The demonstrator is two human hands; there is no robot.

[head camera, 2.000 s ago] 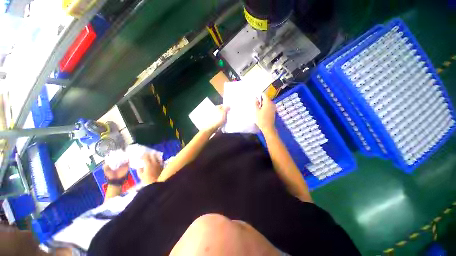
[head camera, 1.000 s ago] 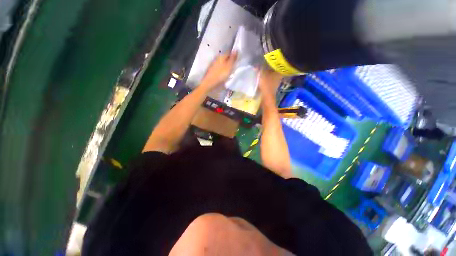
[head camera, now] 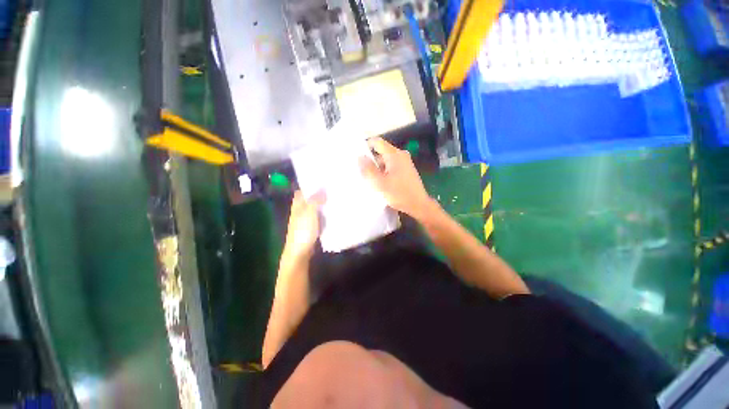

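A white wipe (head camera: 348, 204), overexposed and hand-sized or larger, is held in front of the machine's near edge, over part of the button panel. My left hand (head camera: 305, 220) grips its left edge. My right hand (head camera: 396, 180) holds its right side, thumb and fingers on the upper part. The machine table (head camera: 260, 88) is grey metal with small holes. The metal fixture (head camera: 352, 28) stands at its upper right. A yellow pad (head camera: 376, 102) lies below the fixture. Green start buttons show left (head camera: 279, 180) and right (head camera: 412, 147) of the wipe.
Yellow-black upright bars stand left (head camera: 192, 142) and right (head camera: 470, 44) of the machine. A blue tray (head camera: 583, 124) with rows of white parts is at the right. A green conveyor belt (head camera: 80, 200) runs along the left. Yellow-black tape marks the green floor.
The view has swung and shifted; the machine head is out of sight. My hands have come back from the table surface with the wipe, which now hangs flatter near my body.
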